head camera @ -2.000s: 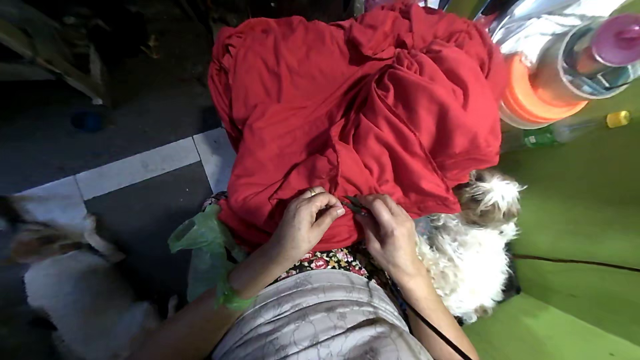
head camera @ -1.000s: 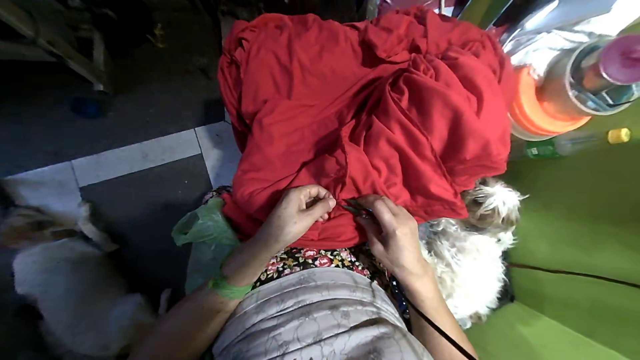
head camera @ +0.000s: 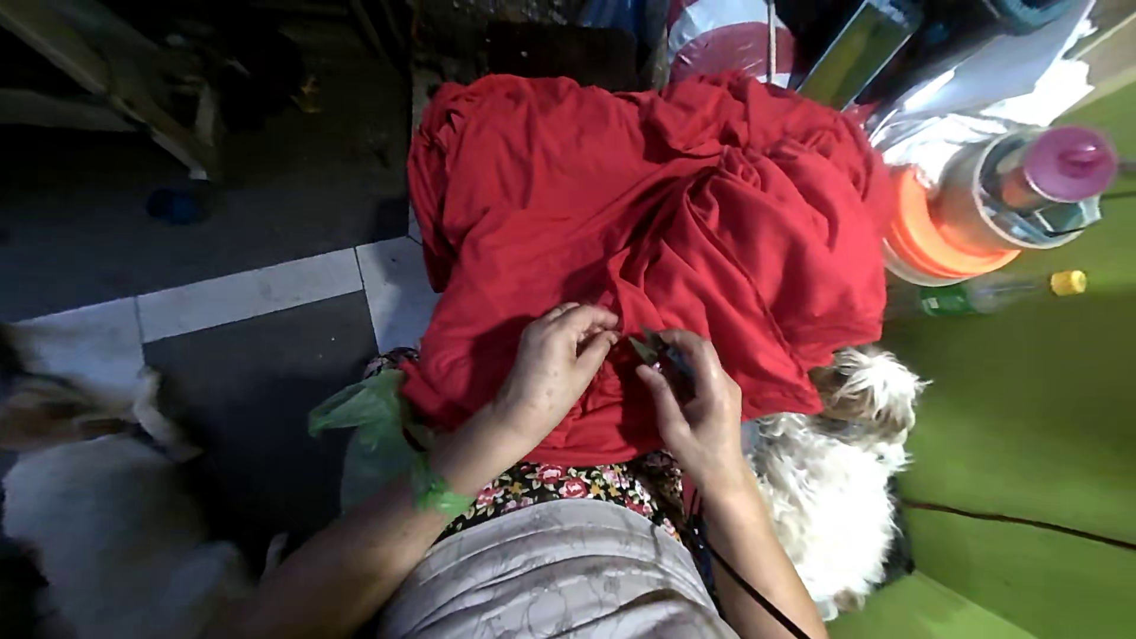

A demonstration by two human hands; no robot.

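Observation:
Red fabric [head camera: 550,213], bunched and creased, lies spread over my lap. My left hand [head camera: 559,368] rests at its near part, with thumb and fingertips pinched together at a fold. Just to the right, my right hand [head camera: 697,399] holds a small dark cutting tool [head camera: 648,349], probably thread snippers, with its pointed tips toward the left fingertips. The palm and fingers hide most of the tool. A green plastic bag [head camera: 377,408] hangs beside my left forearm, and a strip of green plastic [head camera: 439,493] circles that wrist.
A white shaggy dog [head camera: 825,497] lies close to my right forearm; another dog [head camera: 115,524] lies on the floor at the left. At the right stand an orange container [head camera: 941,240], a tub with a pink-lidded container [head camera: 1069,164] and a plastic bottle [head camera: 985,295]. A cord [head camera: 1021,519] runs along the green surface.
The cutting tool in my right hand shows its tips raised and apart, where one second ago it lay flatter. The left hand stays pinched at the fabric.

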